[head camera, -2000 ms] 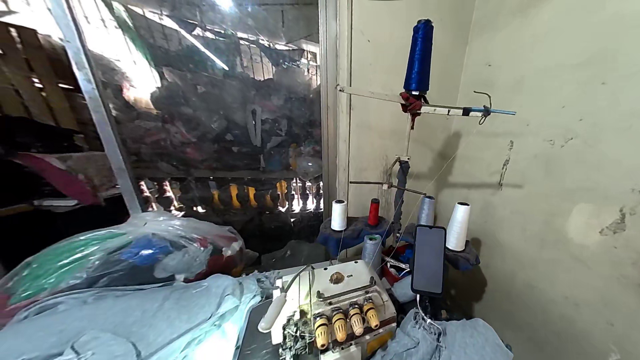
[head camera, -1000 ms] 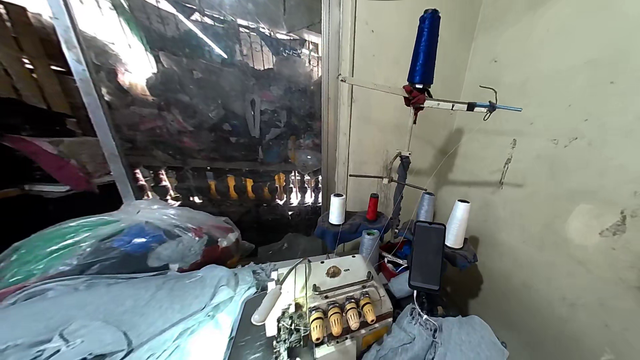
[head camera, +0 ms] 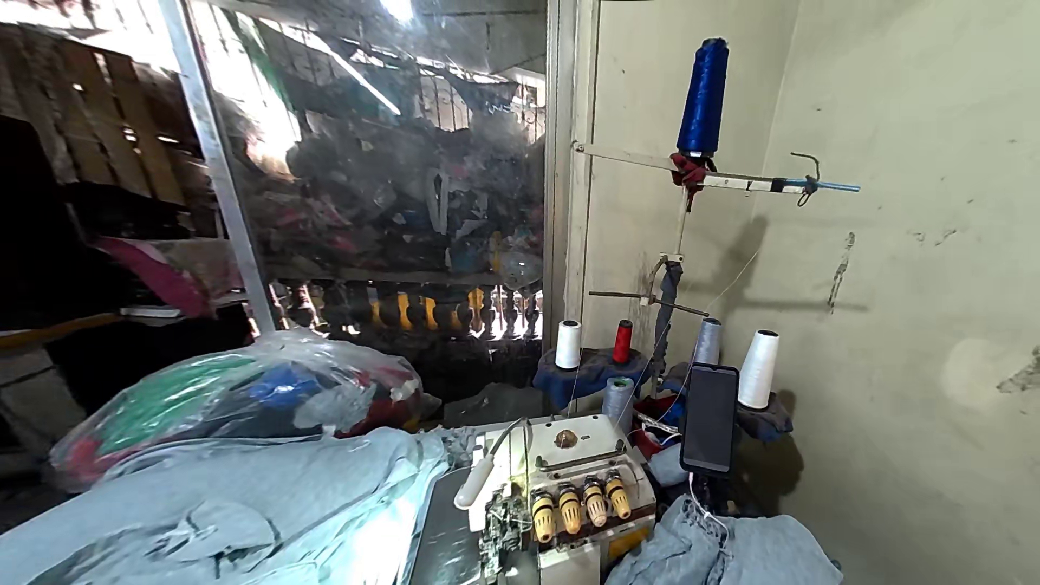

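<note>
Neither of my hands shows in the head view. An overlock sewing machine [head camera: 581, 451] stands at the bottom centre, with several yellow tension knobs [head camera: 570, 510] on its front and a small white lamp [head camera: 475, 481] at its left. Light blue-grey fabric [head camera: 219, 504] lies spread to the left of the machine. More grey-blue fabric [head camera: 756, 548] is bunched at its right. Behind the machine are white thread cones [head camera: 759, 370], a red thread spool [head camera: 622, 342] and grey cones [head camera: 618, 402]. A blue thread cone [head camera: 704, 97] sits high on the thread stand [head camera: 681, 219].
A phone [head camera: 709, 418] with a dark screen stands upright right of the machine, a white cable below it. A clear plastic bag [head camera: 268, 390] of coloured cloth lies behind the left fabric. A metal-framed glass pane [head camera: 390, 203] rises behind, and a wall [head camera: 910, 244] stands at the right.
</note>
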